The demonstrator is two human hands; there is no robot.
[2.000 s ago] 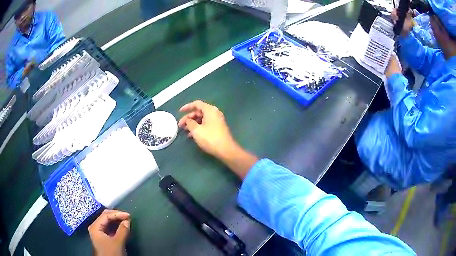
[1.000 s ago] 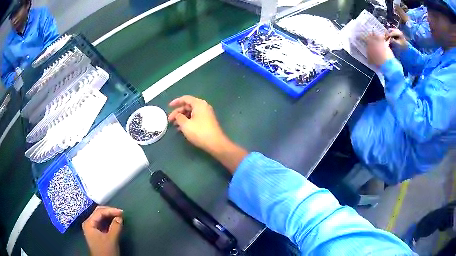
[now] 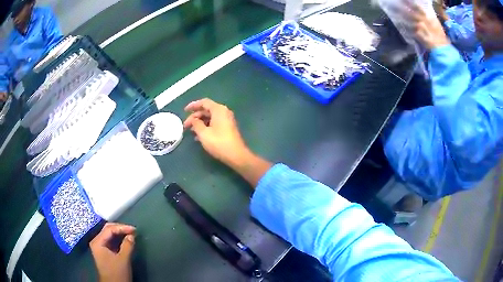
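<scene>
My right hand [image 3: 214,128] hovers just right of the round white screw dish [image 3: 160,134], fingers curled and nothing visible in them. Tiny dark screws lie along the dish's lower left. My left hand [image 3: 113,248] is at the bottom edge, below the white box [image 3: 119,172], fingers bent with a gap between thumb and index; it looks empty. The small blue parts bin [image 3: 70,213], full of tiny white-and-dark fittings, is left of the box. The black electric screwdriver [image 3: 212,231] lies on the dark green bench between my hands, bit towards the box.
A dark green tray [image 3: 132,99] at the left holds white comb-edged strips [image 3: 77,126]. A larger blue bin [image 3: 309,88] with long thin pieces is at the back right. A person in blue [image 3: 441,143] sits at right, holding a white sheet [image 3: 405,19]; another person [image 3: 33,38] is at upper left.
The view has shifted slightly, so the bench items sit a little further left and up. The person at right has raised the white sheet. My hands keep nearly the same pose.
</scene>
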